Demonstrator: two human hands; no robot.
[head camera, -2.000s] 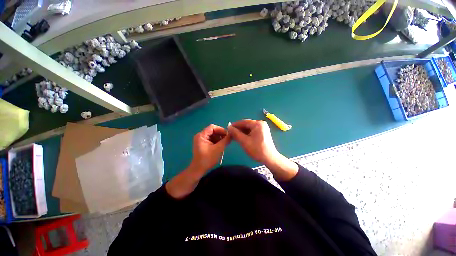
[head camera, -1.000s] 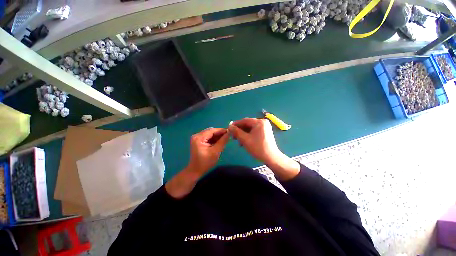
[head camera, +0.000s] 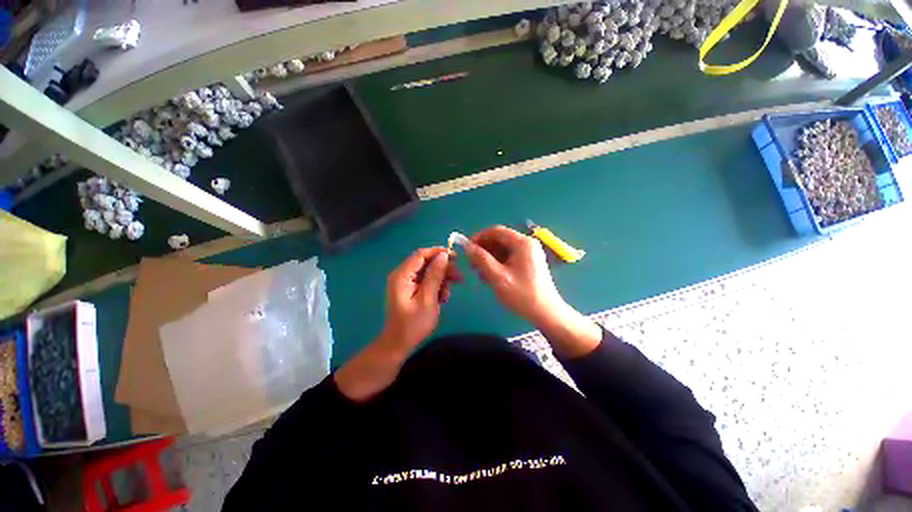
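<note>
A small white workpiece is pinched between my two hands above the green mat. It looks like a thin, slightly curved piece; its details are too small to tell. My left hand holds its left end between thumb and fingertips. My right hand grips its right side with thumb and forefinger. The fingers hide part of it. A yellow utility knife lies on the green mat just right of my right hand.
An empty black tray stands behind my hands. Plastic sheets lie on brown cardboard at left, beside a white-edged box. Blue bins of small parts stand right. Silver-grey parts lie behind, near a yellow loop.
The white piece shows more clearly between my fingertips, and my hands have shifted slightly apart. My left hand has turned a little. The camera view has shifted slightly.
</note>
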